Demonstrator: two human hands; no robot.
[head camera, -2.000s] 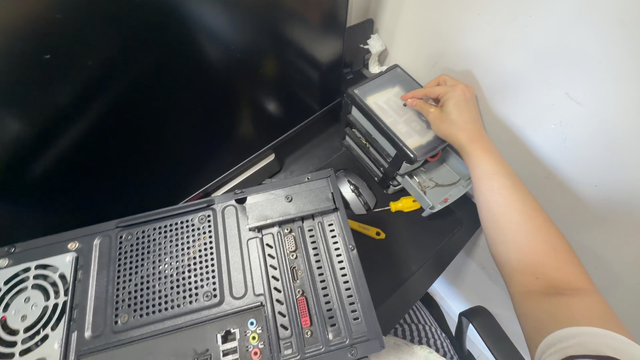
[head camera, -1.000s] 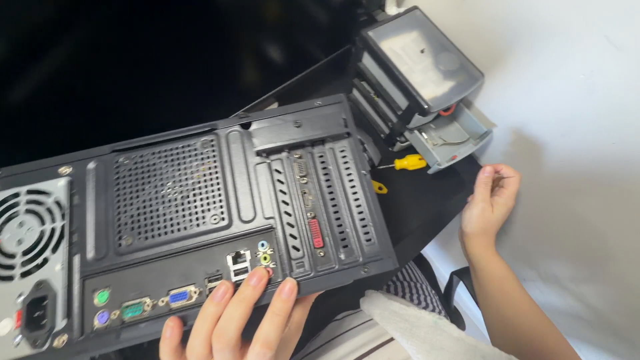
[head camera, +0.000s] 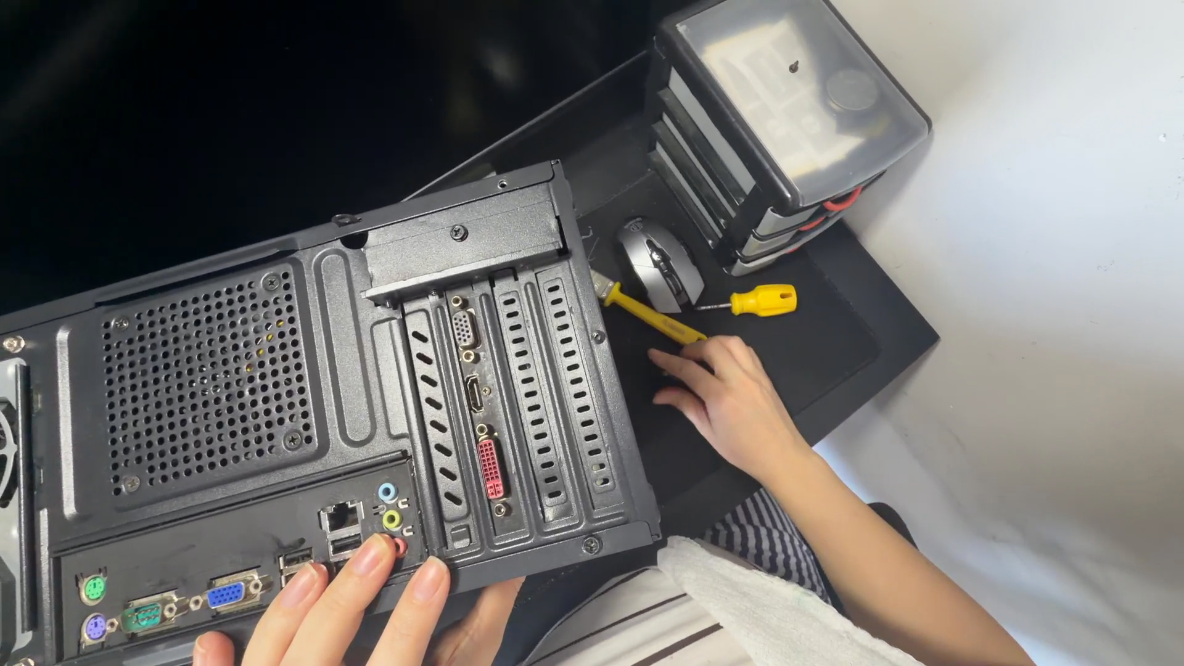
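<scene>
The rear of a black desktop computer case (head camera: 356, 351) fills the left half of the view, with ports, slot covers and a vented panel. My left hand (head camera: 361, 601) rests its fingers on the case's lower edge by the audio and USB ports. My right hand (head camera: 731, 398) is over the black desk, fingers partly spread, beside the handle end of a yellow-handled brush or scraper (head camera: 652, 314); whether it touches is unclear. A yellow screwdriver (head camera: 763, 300) lies just beyond, its shaft tip near a grey computer mouse (head camera: 659, 264).
A small drawer unit (head camera: 786, 102) with a clear top stands at the back right; a small screw (head camera: 794, 67) lies on it. A dark monitor (head camera: 277, 102) stands behind the case. The desk's corner (head camera: 911, 338) meets a white wall. A white cloth (head camera: 740, 601) lies below.
The drawer that stood open in the unit is now closed. My right hand has moved left from the desk's edge to the yellow tool. My left hand stays at the case's lower edge.
</scene>
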